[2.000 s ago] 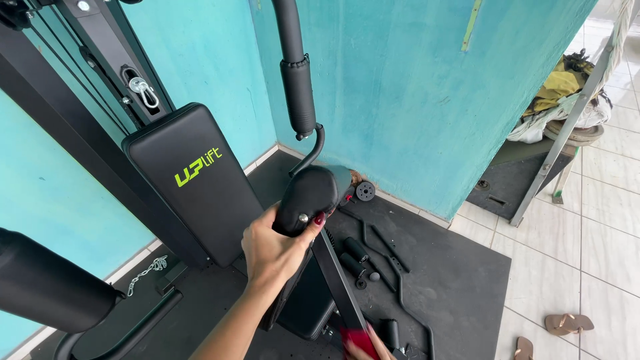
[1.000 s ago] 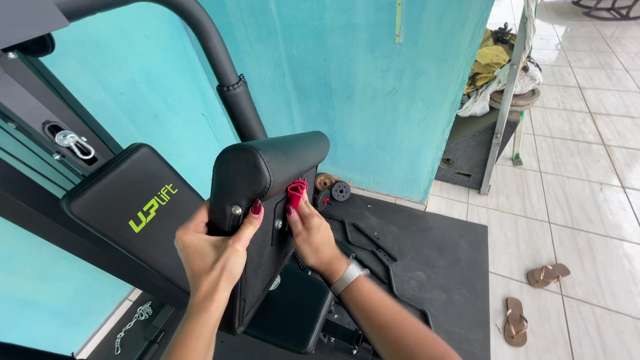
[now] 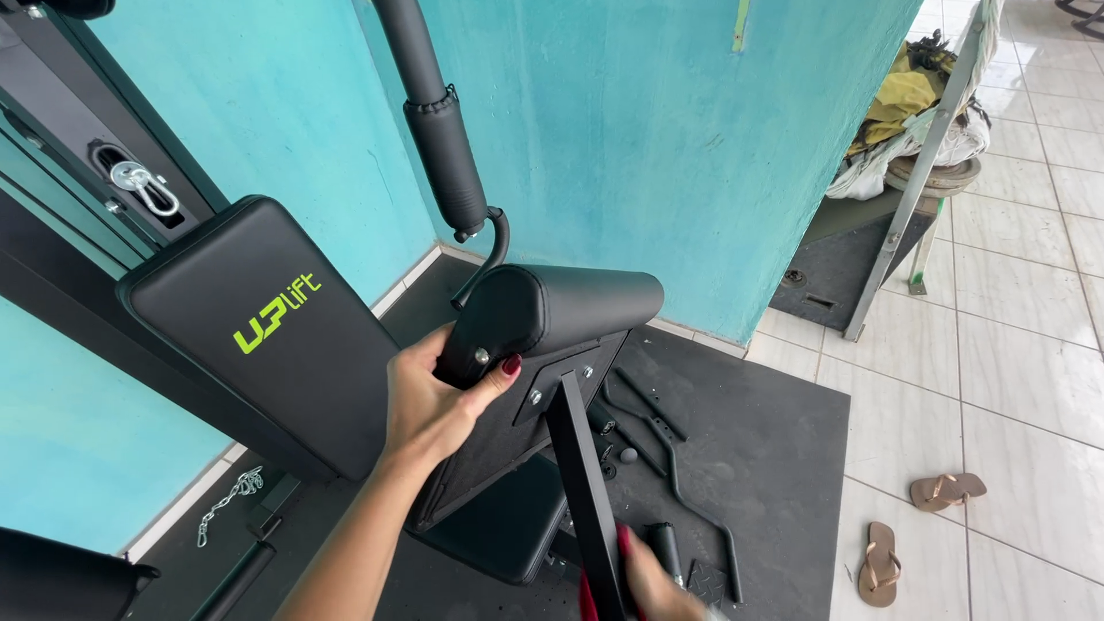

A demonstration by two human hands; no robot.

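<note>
My left hand point(image 3: 440, 397) grips the rounded end of a black padded arm cushion point(image 3: 561, 310), its thumb near a bolt. A black square steel tube point(image 3: 586, 483) is bolted to a plate on the cushion's underside and slants down. My right hand point(image 3: 647, 573), low in the view and partly cut off, holds a red cloth point(image 3: 588, 599) around the tube's lower part. Left of the cushion stands the gym machine's black backrest point(image 3: 267, 328) with green lettering; beneath it lies the black seat pad point(image 3: 509, 526).
A bent curl bar point(image 3: 677, 483) and other black parts lie on the rubber mat point(image 3: 768, 466). A chain point(image 3: 233, 496) is at lower left. Sandals point(image 3: 880, 565) rest on the tiles. A padded machine arm point(image 3: 444, 164) hangs above. Cloths point(image 3: 906, 95) are piled at upper right.
My right hand has moved from the cushion's underside down to the lower tube with the red cloth. My left hand stays on the cushion's end. The cushion is tilted differently.
</note>
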